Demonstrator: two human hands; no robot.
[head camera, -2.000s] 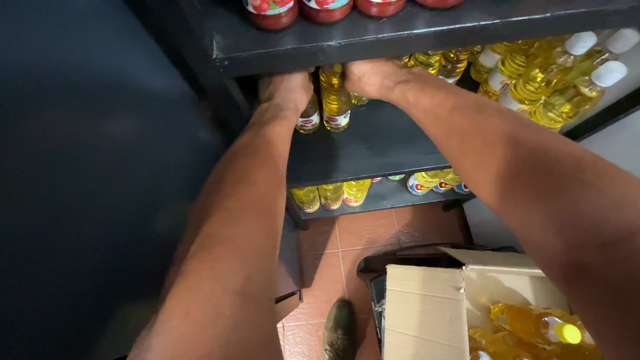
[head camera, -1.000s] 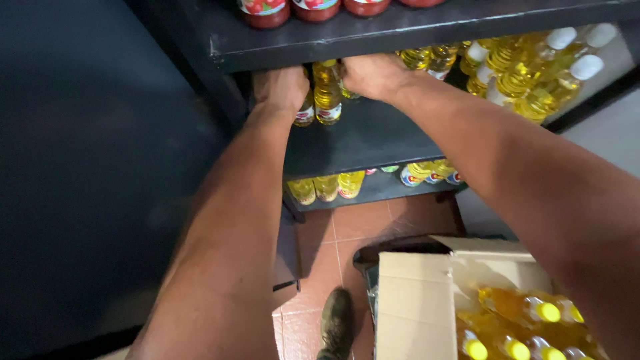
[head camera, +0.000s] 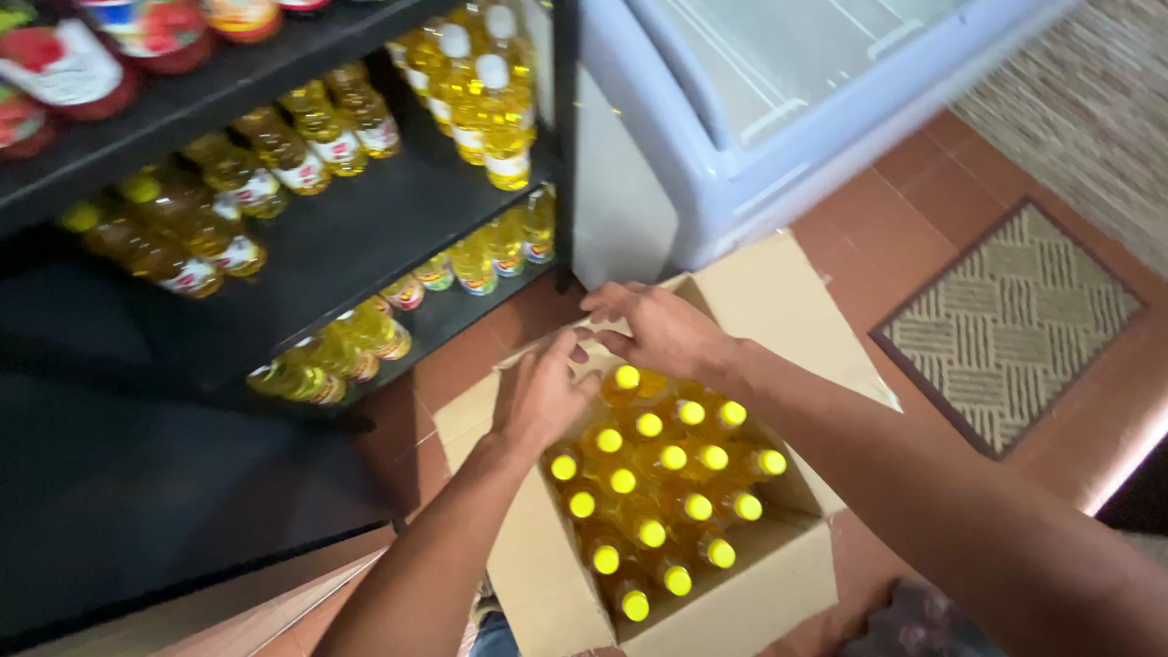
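Both my hands are over the far end of an open cardboard box (head camera: 785, 584). Inside it stand several oil bottles (head camera: 673, 458) with yellow caps. My left hand (head camera: 547, 388) has its fingers apart and nothing in it. To its upper right, my right hand (head camera: 662, 333) is empty too, fingers spread and slightly bent, above the box's far edge. Two yellow-capped bottles (head camera: 164, 233) are on the left part of the middle shelf, beside a row of oil bottles (head camera: 301, 146). White-capped oil bottles (head camera: 493, 109) stand at that shelf's right end.
A black shelf unit (head camera: 365, 219) rises at the upper left, with jars of red contents (head camera: 73, 64) on top and more oil bottles (head camera: 474, 260) low down. A glass-topped freezer (head camera: 675, 155) is behind the box. A patterned mat (head camera: 1008, 324) lies on the tiled floor at right.
Both hands have left the bottles on the middle shelf and are now over the cardboard box. The view has swung to the right.
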